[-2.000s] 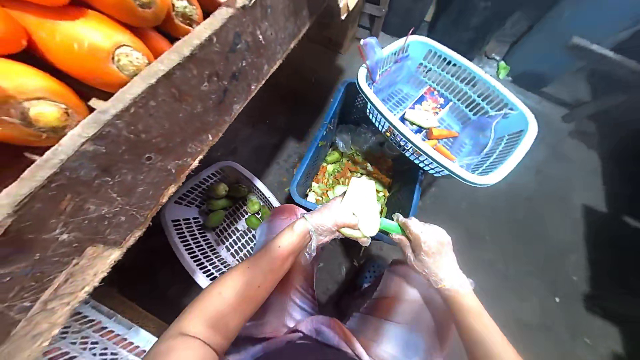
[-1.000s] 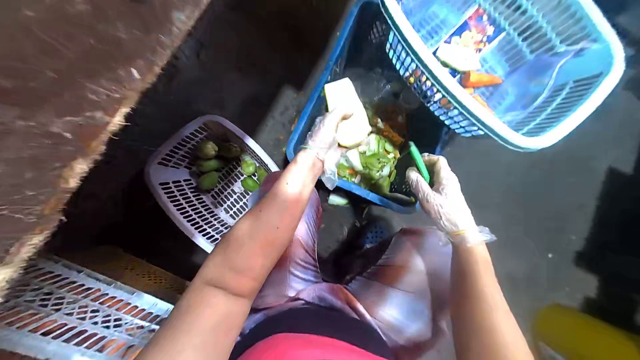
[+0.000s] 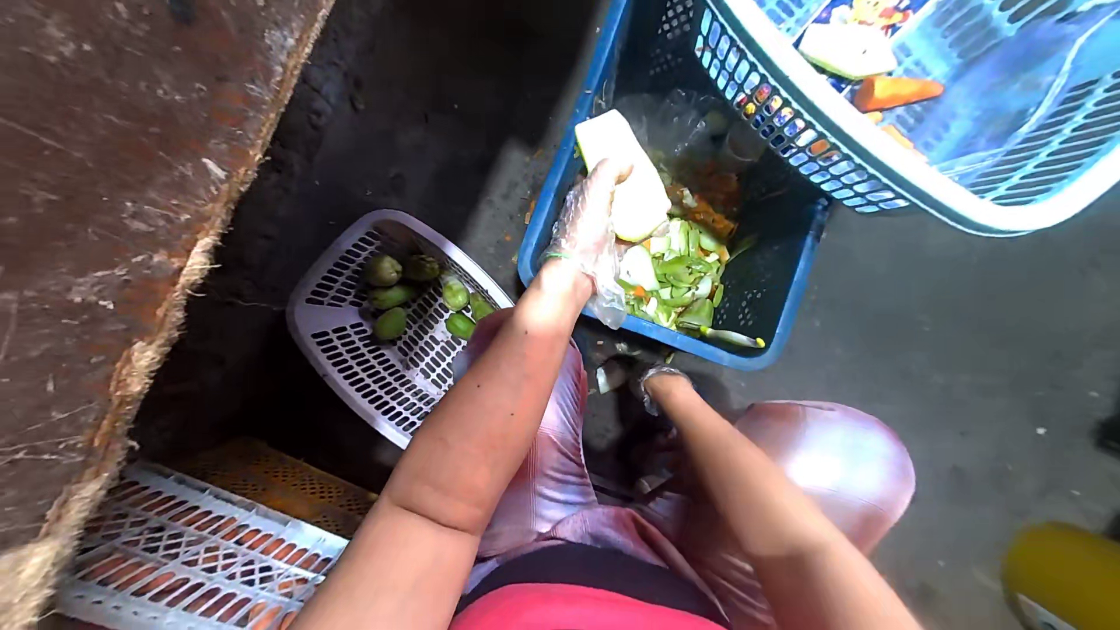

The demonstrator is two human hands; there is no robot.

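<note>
My left hand (image 3: 595,219), in a clear plastic glove, grips a pale peeled vegetable piece (image 3: 626,175) over a blue plastic crate (image 3: 542,219). Beneath it in the crate lie green and white vegetable pieces and peelings (image 3: 678,276), some orange shreds and clear plastic. My right hand (image 3: 661,385), also gloved, reaches down between my knees, just outside the crate's near rim. Its fingers are mostly out of sight, so what it touches cannot be told. A thin pale strip with a yellow-green tip (image 3: 733,337) lies at the crate's near rim; its kind is unclear.
A light blue basket (image 3: 875,157) with a carrot piece (image 3: 897,92) and a pale cut piece (image 3: 849,50) overlaps the crate's upper right. Green vegetables (image 3: 391,297) lie in a pale basket (image 3: 350,372) at left. A worn wooden edge (image 3: 192,271) runs along the left.
My right hand has gone from beside the crate, where it held a green-handled tool, down toward the floor. My left hand still holds the pale piece. The view has shifted.
</note>
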